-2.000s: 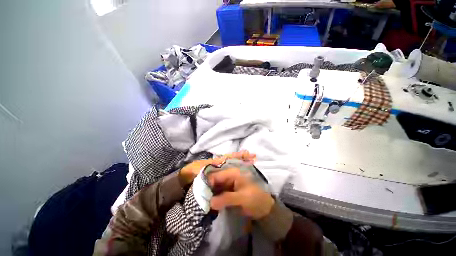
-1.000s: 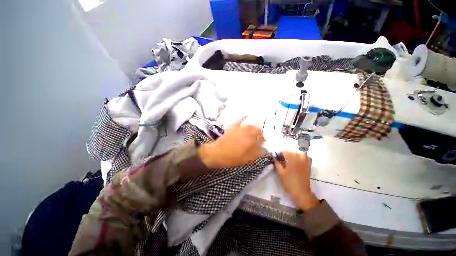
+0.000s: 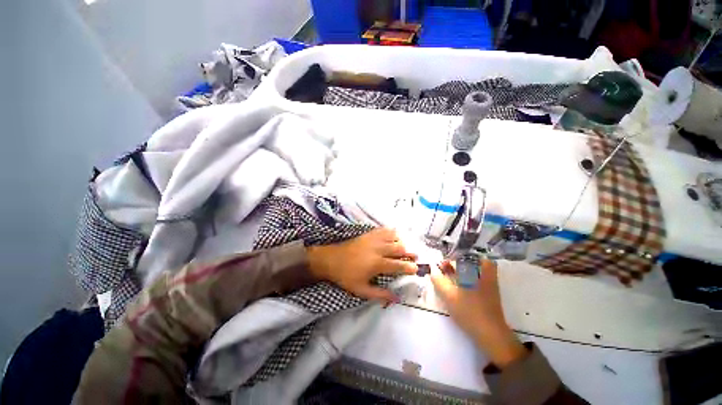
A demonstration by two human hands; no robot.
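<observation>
The garment in progress [image 3: 237,174], checked outside and pale inside, lies bunched on the left of the machine table and hangs over its front edge. My left hand [image 3: 362,264] lies spread on the checked cloth just left of the needle area, fingers pressing it flat. My right hand [image 3: 473,304] is at the presser foot [image 3: 467,269], its fingertips around it and at the garment's edge; whether they pinch cloth is hard to tell. A small dark patch shows between the hands. The white sewing machine [image 3: 530,174] stands over the work.
A tartan scrap [image 3: 629,210] hangs over the machine head. A thread cone [image 3: 693,103] and a dark green one [image 3: 606,96] stand at the back right. Checked cloth lies behind the machine. A navy pile [image 3: 51,356] is at lower left. A flat black object [image 3: 693,372] lies at the right edge.
Both hands have come from the lap to the needle area with the garment edge. My left hand has flattened from a closed grip. The garment now spreads on the table; the view is closer to the machine.
</observation>
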